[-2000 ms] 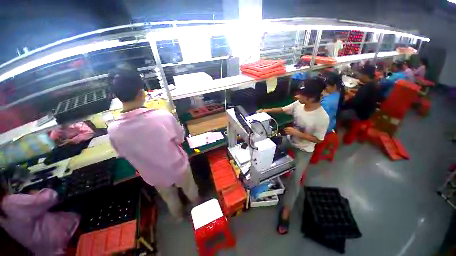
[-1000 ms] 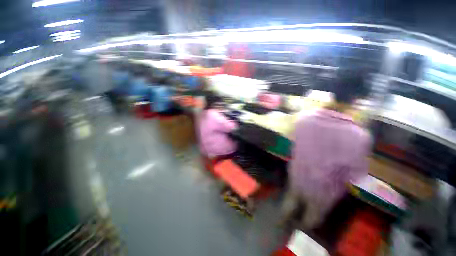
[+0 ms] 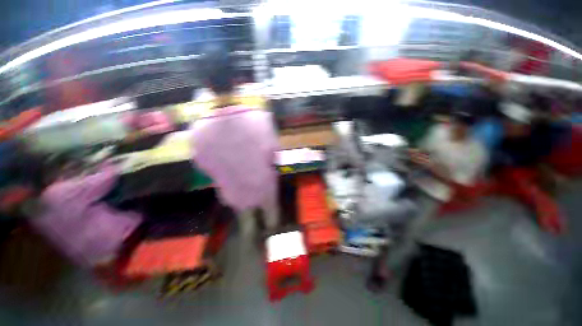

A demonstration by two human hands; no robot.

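Neither of my hands is in view. The picture is blurred by motion. Nearest in front stands a red stool (image 3: 288, 270) with a white top. Behind it is a stack of orange-red trays (image 3: 314, 213) beside the bench. A white machine on a stand (image 3: 376, 191) is right of the trays. A black gridded tray or stack (image 3: 438, 280) lies on the floor at the lower right.
A person in pink (image 3: 237, 153) stands at the bench; another in pink (image 3: 80, 216) is at the left. A person in a white shirt (image 3: 456, 149) is by the machine. An orange-red tray (image 3: 167, 255) is low left. Shelves and lights run above.
The view has swung left, then back right. The standing person in pink and the stool are in mid-picture again. The person in white is lower and farther right of the machine than two seconds ago.
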